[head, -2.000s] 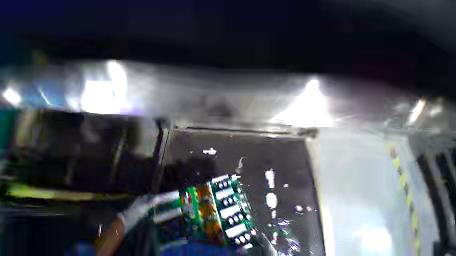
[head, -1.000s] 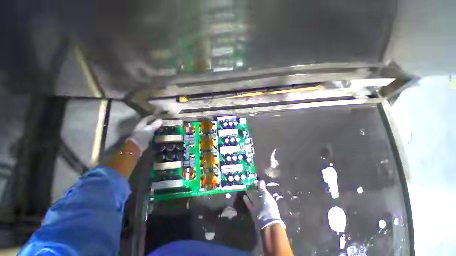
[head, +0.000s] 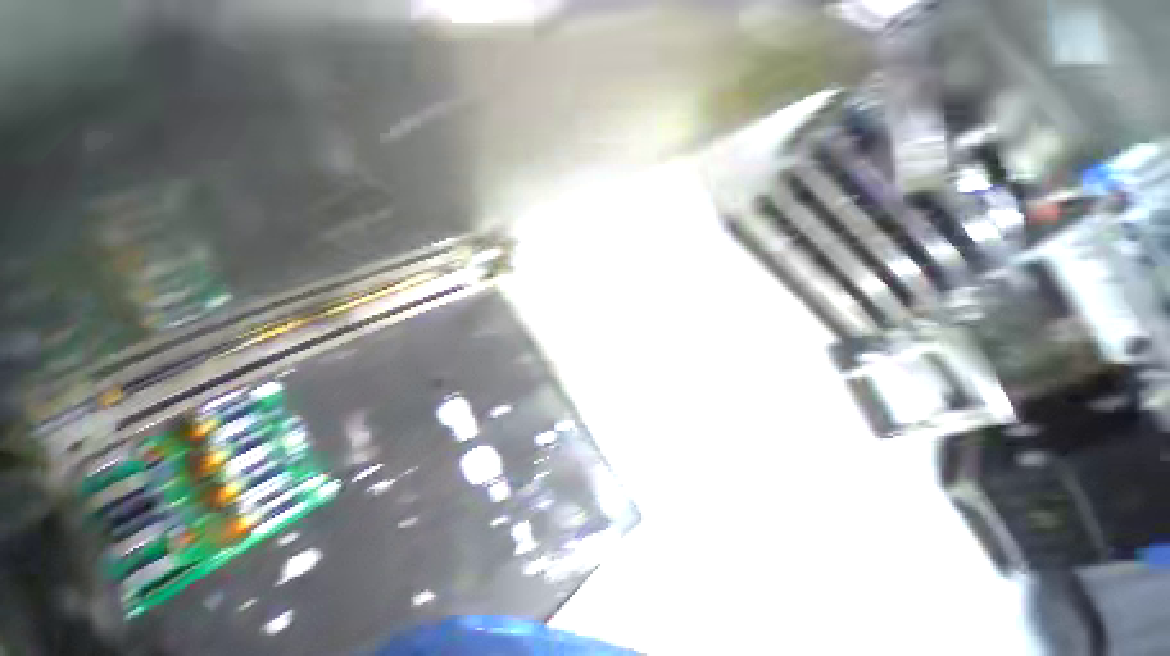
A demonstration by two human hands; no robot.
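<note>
The green circuit board [head: 212, 493] lies flat at the left on a dark shiny surface [head: 423, 372]. It shows white bars, dark parts and an orange-brown row of parts. Neither of my hands is in view. A blue piece of clothing [head: 494, 638] shows at the bottom edge. The picture is blurred, so small details of the board cannot be told.
A metal rail [head: 295, 320] runs behind the board, with an upright panel reflecting it. A glaring white floor [head: 719, 449] lies to the right. Beyond it stand a slatted rack [head: 834, 224], a dark box [head: 1046, 493] and blurred clutter.
The view has swung to the right, so the board now sits far left. Both gloved hands were at the board's edges a second ago and are now out of view.
</note>
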